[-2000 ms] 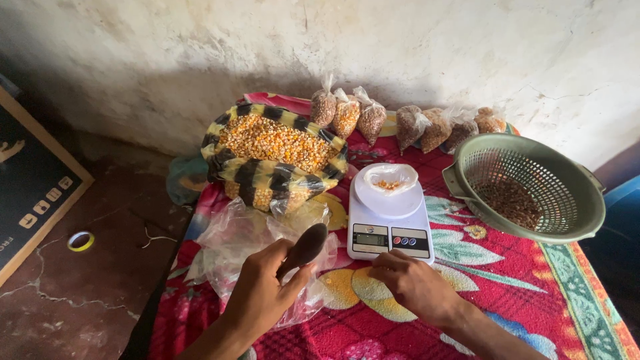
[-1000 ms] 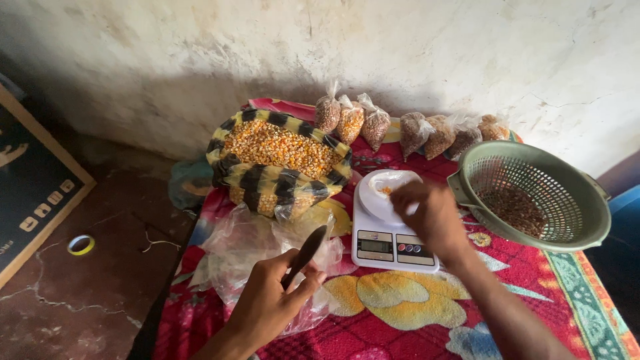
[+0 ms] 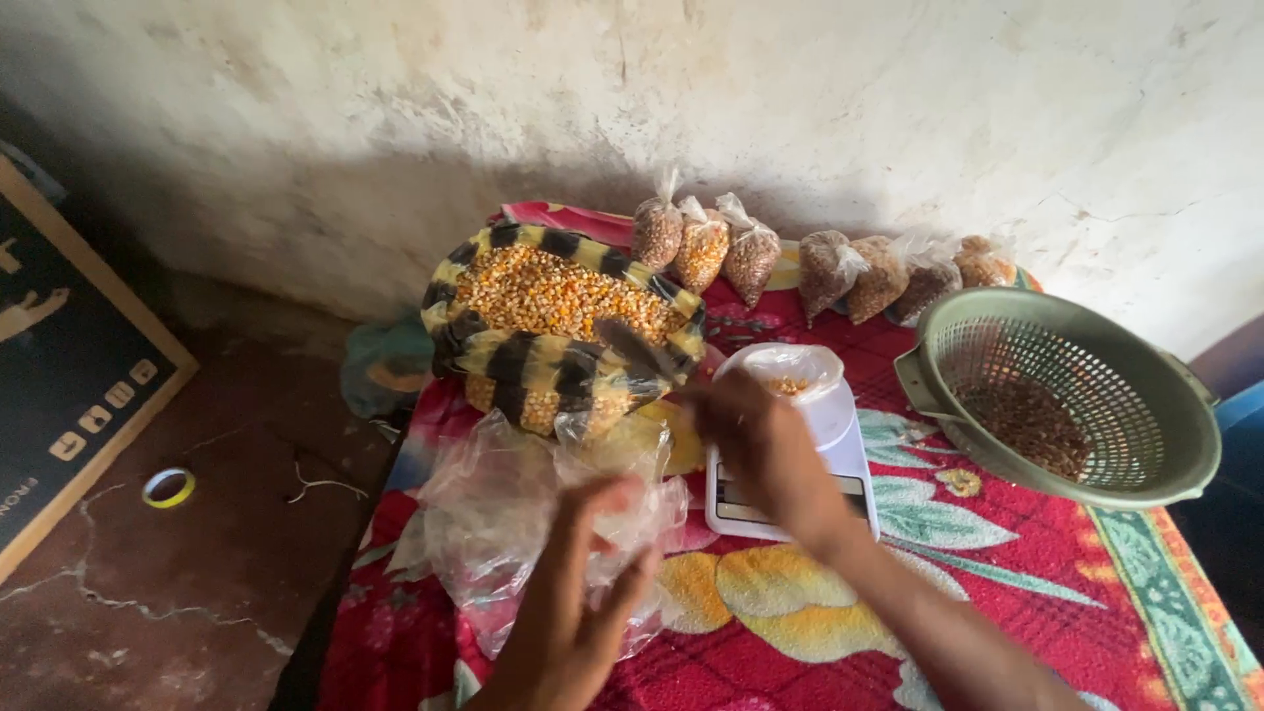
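Note:
My right hand (image 3: 755, 439), blurred, holds a dark spoon (image 3: 632, 351) whose bowl is at the near rim of the black-and-yellow striped bag (image 3: 513, 360) full of corn kernels (image 3: 563, 296). The hand hangs over the left part of the white digital kitchen scale (image 3: 864, 474) and partly hides its display. On the scale's round plate, an open clear plastic bag (image 3: 815, 365) holds a few kernels. My left hand (image 3: 597, 573) is empty, fingers apart, above crumpled clear plastic bags (image 3: 484, 504) lying in front of the striped bag.
Several tied bags of grain (image 3: 750, 257) line the wall side. A green plastic colander (image 3: 1145, 434) with brown grains stands at the right. A floral red blanket (image 3: 711, 652) covers the table. On the floor at the left are a tape roll (image 3: 169, 488) and a dark framed board (image 3: 69, 355).
The spoon has passed from my left hand to my right, which has moved left to the striped bag's rim. My left hand is now without it, fingers spread.

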